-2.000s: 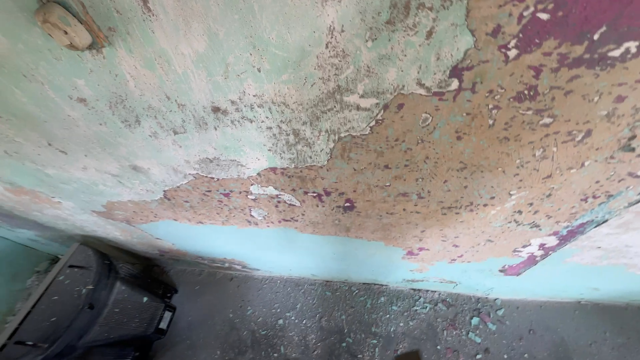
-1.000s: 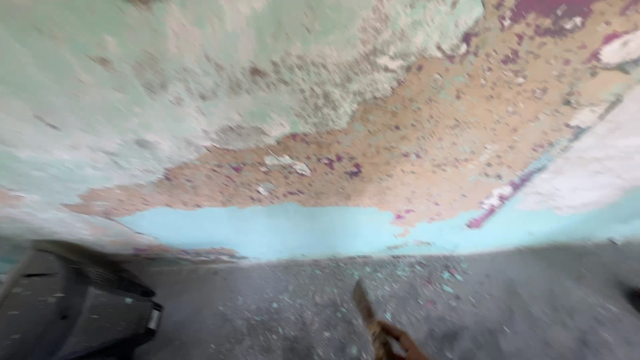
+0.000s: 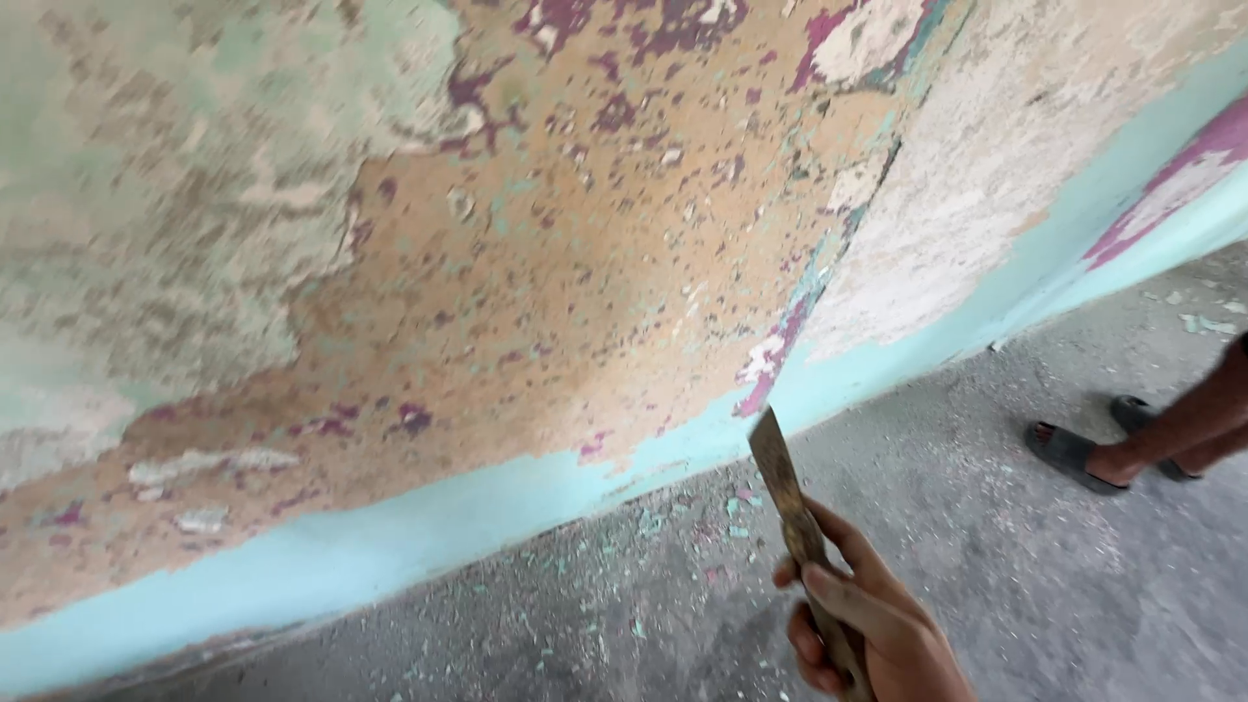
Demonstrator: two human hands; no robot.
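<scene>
My right hand (image 3: 873, 609) is closed around the handle of a worn putty knife (image 3: 775, 463) at the lower right of the view. Its blade points up toward the wall's foot, and I cannot tell whether the tip touches the wall. Behind it stands a wall (image 3: 546, 292) with flaking paint: pale green at the left, bare tan with purple flecks in the middle, whitish plaster at the right. A light blue painted band (image 3: 429, 546) runs along the bottom of the wall. My left hand is out of the frame.
Paint chips (image 3: 648, 522) lie scattered on the grey concrete floor (image 3: 975, 585) along the wall. At the right edge, another person's legs and feet in dark slide sandals (image 3: 1068, 453) are on the floor.
My right hand, absent two seconds ago, has come further into view with the putty knife. The view has swung right, so the black object at the lower left is gone and the other person's feet show.
</scene>
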